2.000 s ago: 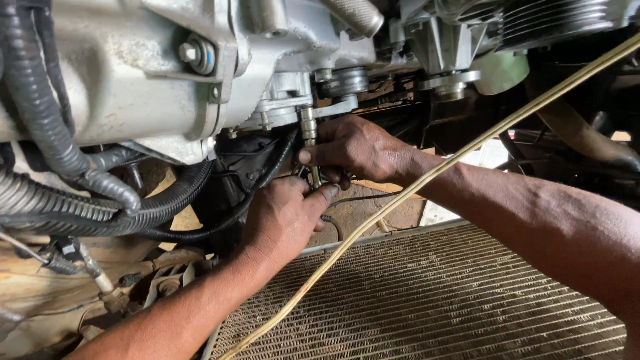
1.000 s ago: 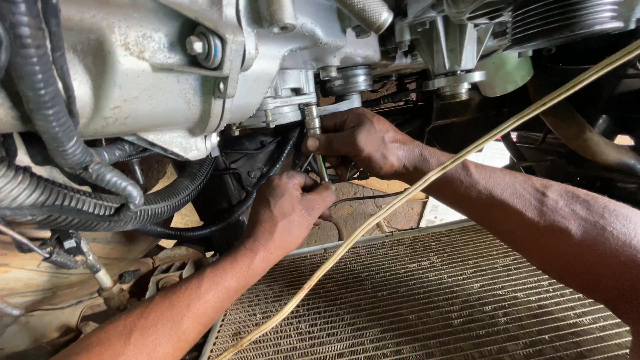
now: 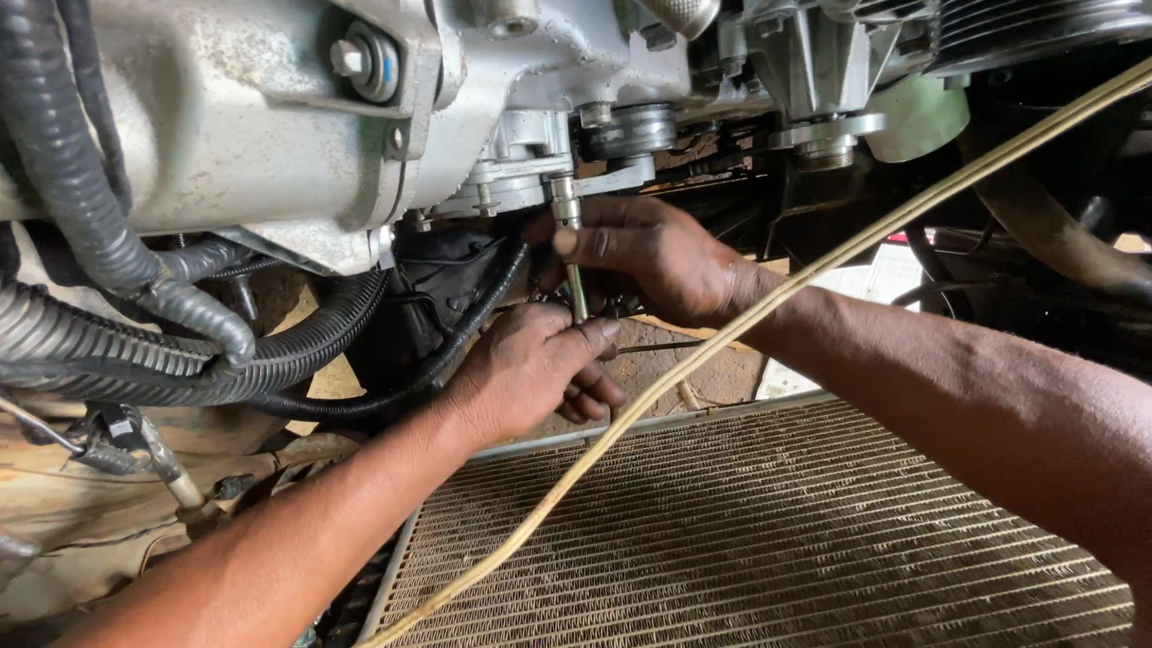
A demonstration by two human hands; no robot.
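Note:
A socket on an extension bar [image 3: 566, 209] stands nearly upright against the underside of a metal housing [image 3: 517, 171] on the engine. Around the upper part of this tool are the thumb and fingers of my right hand [image 3: 661, 256]. Lower down, my left hand [image 3: 535, 369] grips the bar's bottom end between thumb and fingers, its other fingers curled loosely. What lies inside the socket is hidden. Just right of the socket's top are a metal bracket arm [image 3: 621, 177] and a dark round pulley or mount [image 3: 641, 130].
A finned radiator or condenser [image 3: 765, 531] lies below the hands. A pale cord [image 3: 666, 382] crosses diagonally in front of it and my right forearm. Black corrugated conduits [image 3: 297, 355] run at left. A ribbed pulley [image 3: 1035, 31] and a green cylindrical filter [image 3: 922, 117] are at upper right.
My left hand's fingers have shifted around the lower end of the bar. My right hand stays around the upper part of the tool, its fingers slightly shifted.

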